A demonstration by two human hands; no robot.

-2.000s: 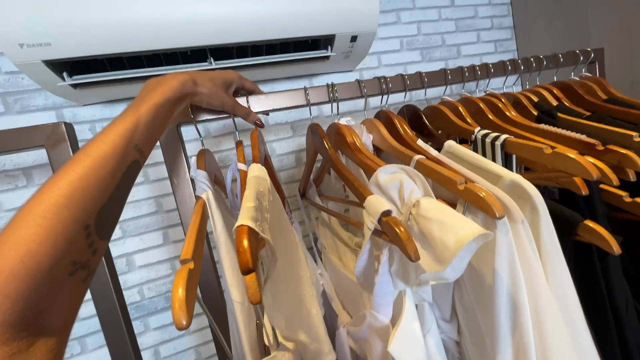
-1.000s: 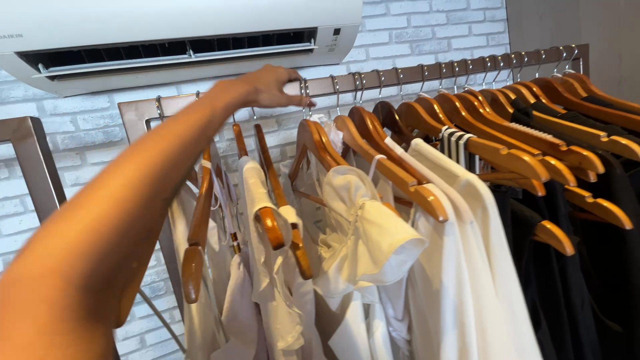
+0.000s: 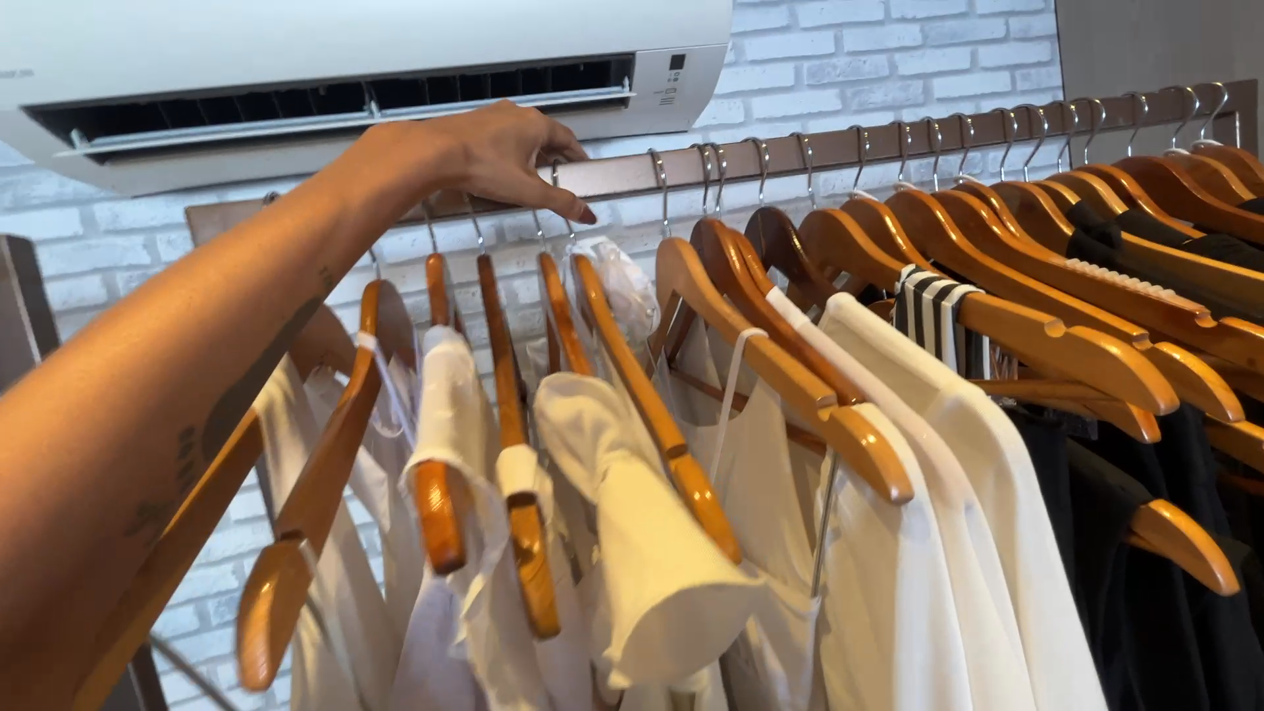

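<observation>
My left hand [image 3: 523,163] reaches in from the left over the metal clothes rail [image 3: 617,178]. Its fingers curl over the rail and its thumb lies in front, around the wire hook of a wooden hanger [image 3: 642,395]. A cream ruffled garment [image 3: 671,583] hangs below the hand. Left of it, a wooden hanger [image 3: 509,365] and another hanger [image 3: 296,553] carry white garments; my forearm hides some of their hooks. To the right, a lighter wooden hanger [image 3: 750,341] holds a white strappy top, beside a long white garment [image 3: 968,434]. My right hand is out of view.
A white air conditioner [image 3: 652,59] is mounted just above the rail, close to my hand, on a white brick wall [image 3: 869,59]. More wooden hangers [image 3: 1116,365] with black garments [image 3: 1106,553] crowd the right side. Part of another dark frame [image 3: 25,306] stands at far left.
My left hand has moved right along the rail from the hangers at the left end. The hanger with the ruffled garment has slid left, widening the gap to the hangers on its right.
</observation>
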